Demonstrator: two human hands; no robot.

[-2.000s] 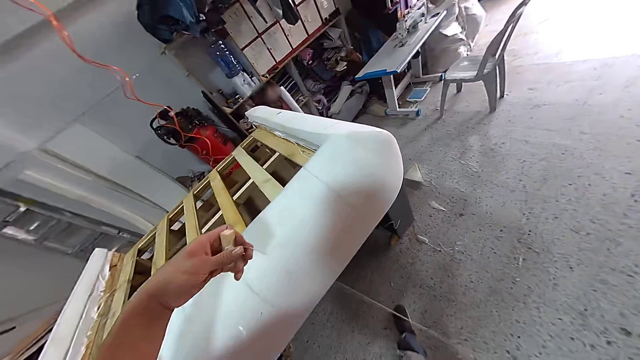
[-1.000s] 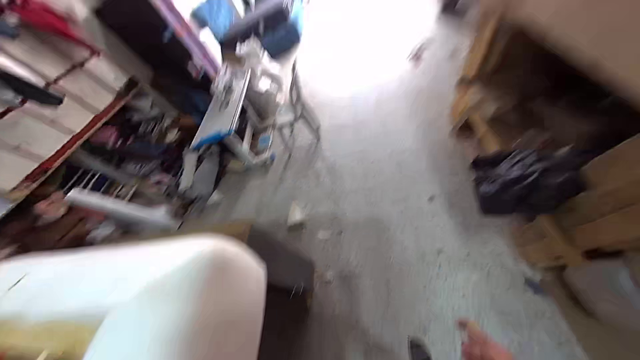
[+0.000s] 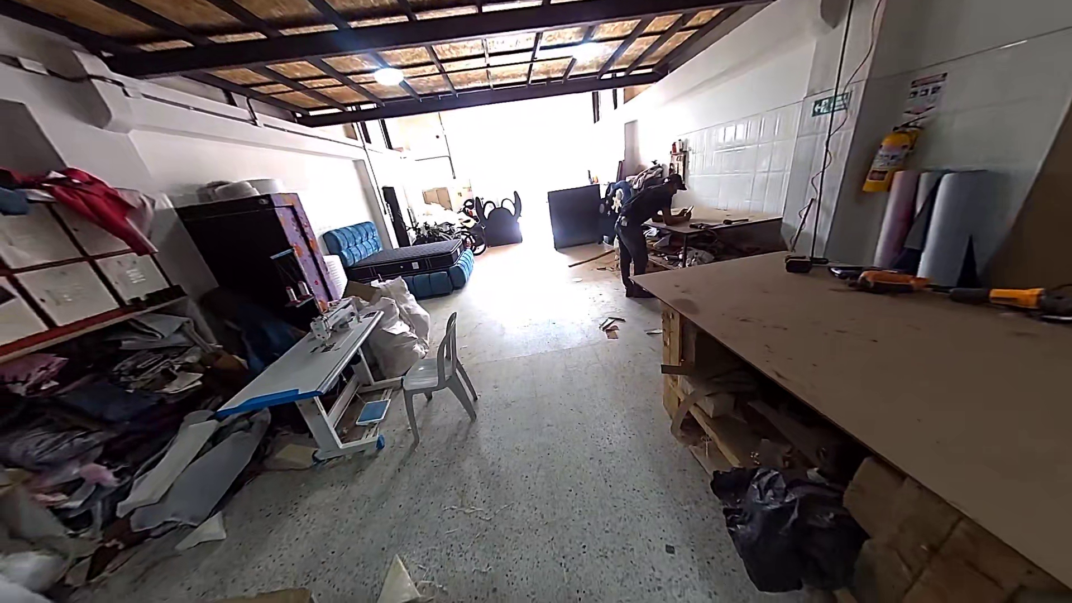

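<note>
Neither of my hands shows in the head view now. On the right stands a large workbench with a brown board top (image 3: 804, 335). Two orange-and-black power tools lie along its back edge, one a bit nearer the middle (image 3: 892, 281) and one at the far right (image 3: 1009, 298). Left of the middle, a sewing machine (image 3: 335, 320) sits on a white table with a blue edge (image 3: 293, 381). A grey plastic chair (image 3: 437, 374) stands beside that table.
A person in dark clothes (image 3: 641, 226) bends over a farther table. Fabric scraps (image 3: 100, 419) pile up at the left. A black plastic bag (image 3: 783, 523) hangs by the bench's lower shelf. Wood scraps (image 3: 612, 327) and a foam offcut (image 3: 398, 579) lie on the floor.
The view has swung up and right, away from the white padded piece on a slatted wooden frame. A hand seen in the earlier frames is out of view.
</note>
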